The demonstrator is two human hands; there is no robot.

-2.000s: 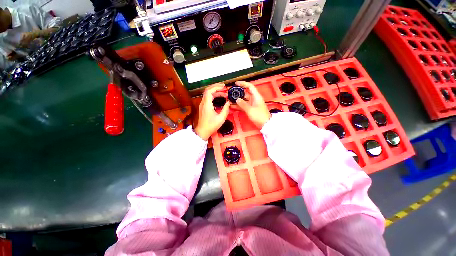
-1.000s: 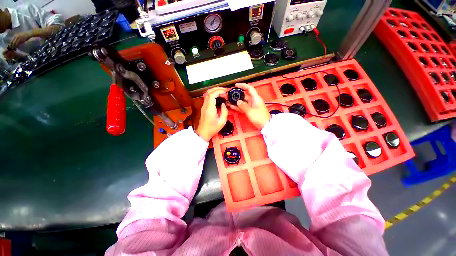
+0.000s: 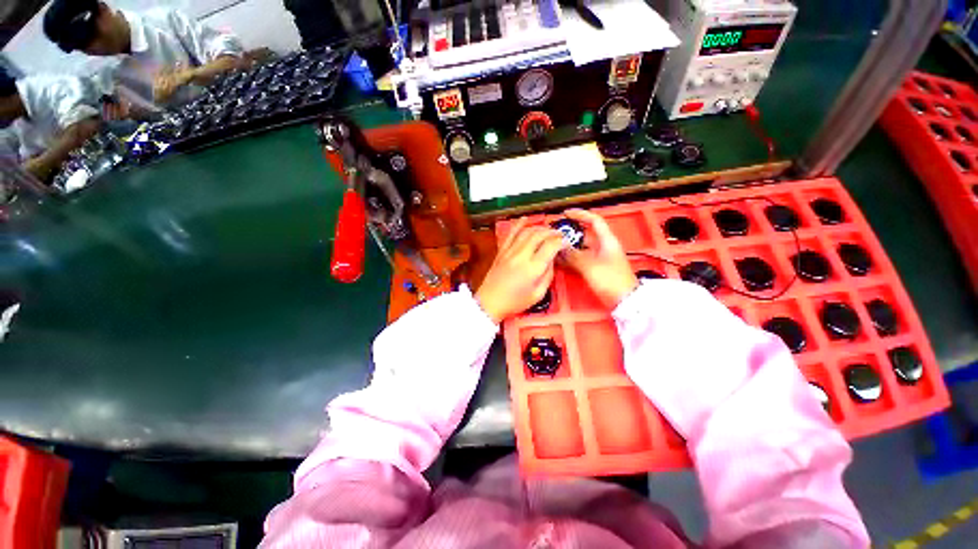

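A small round black unit point(image 3: 568, 233) is held above the upper left part of the red tray point(image 3: 558, 424). My right hand point(image 3: 603, 261) grips it from the right side. My left hand point(image 3: 521, 268) is at its left, with fingertips touching its face; whether the left hand holds anything else is hidden. Another black disc with coloured dots point(image 3: 543, 356) lies in a left pocket of the tray. More black discs fill pockets on the tray's right part. A thin dark lead point(image 3: 796, 281) lies across the tray.
A toggle clamp with red handle point(image 3: 349, 238) stands on an orange fixture point(image 3: 434, 161) left of the tray. Behind are a control box point(image 3: 533, 107), a power supply point(image 3: 729, 54), loose black discs point(image 3: 647, 162) and a white slip point(image 3: 538, 173). Two people work at far left by a black tray point(image 3: 252, 97).
The view has shifted, so the bench things appear lower and further right. My left fingers have moved onto the face of the unit, and the dark disc in that hand no longer shows.
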